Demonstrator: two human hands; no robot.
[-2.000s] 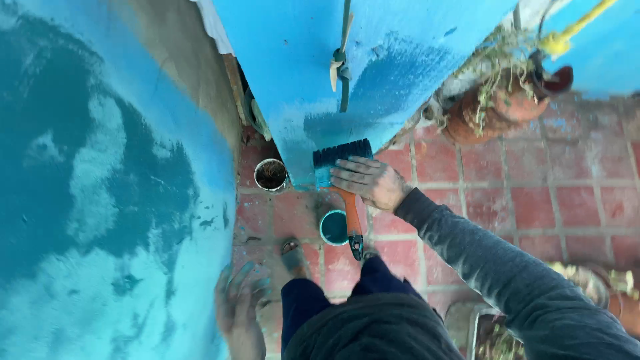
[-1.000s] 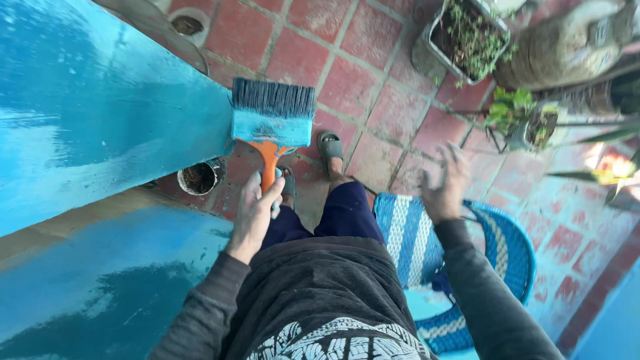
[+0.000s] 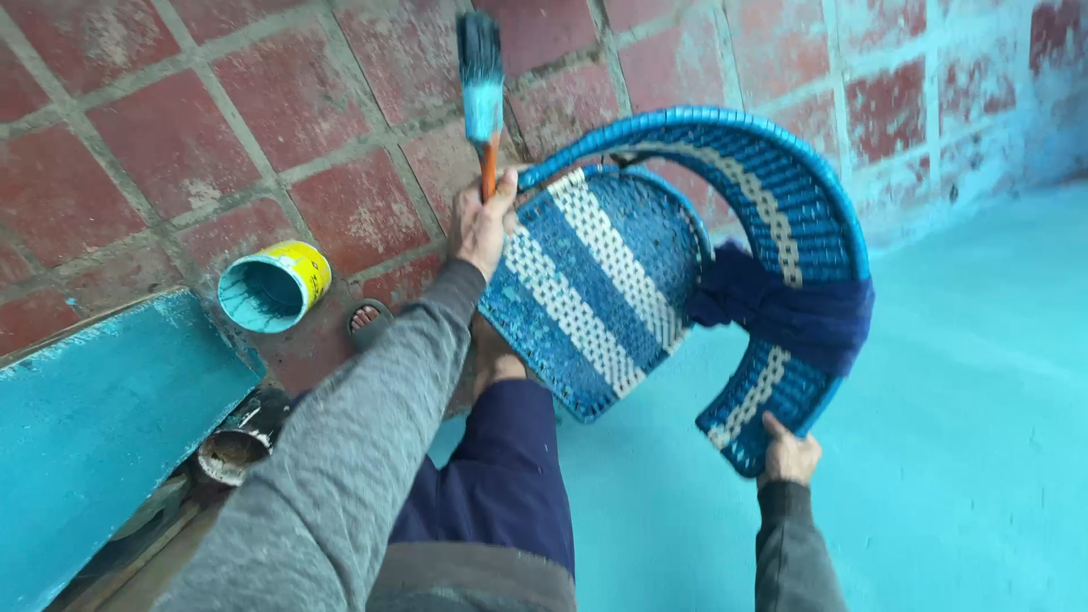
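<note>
My left hand point(image 3: 483, 223) grips the orange handle of a wide paintbrush point(image 3: 483, 109), whose dark bristles point away from me and whose base is coated in light blue paint. The same hand is against the near-left end of the armrest of a blue and white woven chair point(image 3: 595, 280). My right hand point(image 3: 789, 450) is closed around the other end of the curved backrest. A dark blue cloth point(image 3: 790, 310) is draped over the backrest, between the seat and my right hand. The seat is speckled with paint.
A yellow paint can point(image 3: 276, 286) with blue paint inside lies left of my foot on the red tile floor point(image 3: 357, 195). A blue-painted ledge point(image 3: 119, 433) and a dirty container point(image 3: 234, 450) are at lower left. A turquoise wall point(image 3: 960, 408) is on the right.
The brush was in my right hand two seconds ago and in my left one second ago. My right hand, open and free then, has taken hold of the chair. The view has swung far round.
</note>
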